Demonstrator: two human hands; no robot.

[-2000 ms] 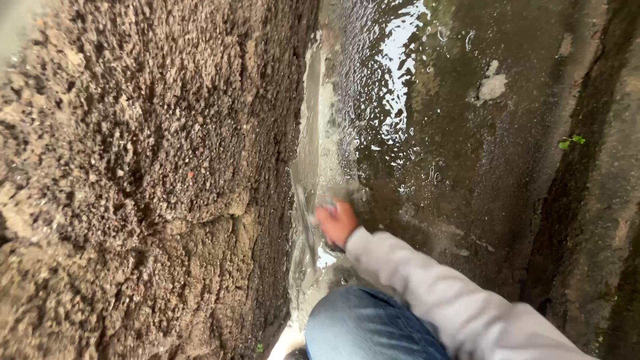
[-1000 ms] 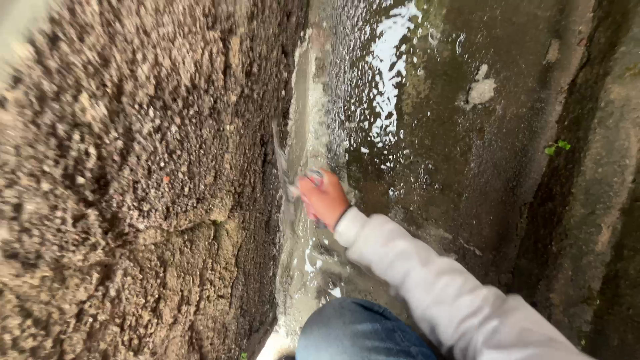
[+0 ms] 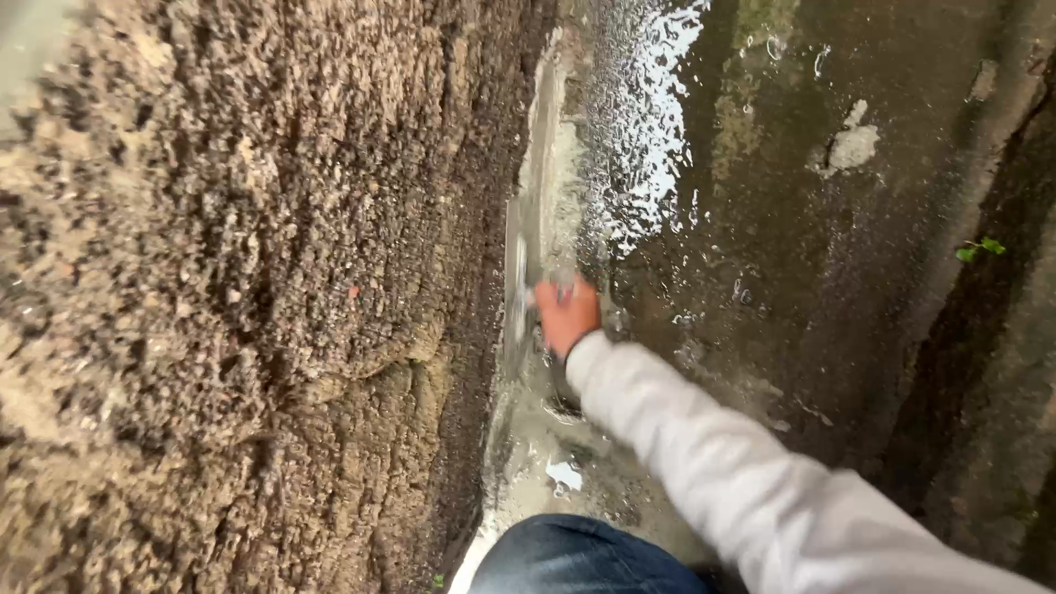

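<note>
My right hand (image 3: 568, 313), in a light grey sleeve, is closed around the handle of what looks like a metal trowel (image 3: 520, 289). Motion blurs the tool; its thin blade lies along the foot of the rough wall, on a strip of wet grey mortar (image 3: 540, 181). More wet mortar (image 3: 528, 445) spreads below the hand, with a shiny puddle in it. My left hand is out of view.
A rough, pebbly earthen or stone wall (image 3: 247, 289) fills the left. Wet dark concrete (image 3: 767, 247) lies to the right, with a dried mortar lump (image 3: 854, 144) and a small green plant (image 3: 980, 249). My jeans-clad knee (image 3: 577, 557) is at the bottom.
The trowel blade stood tilted against the wall's foot a second ago; now it lies more in line with the mortar strip. My right hand stays closed on it.
</note>
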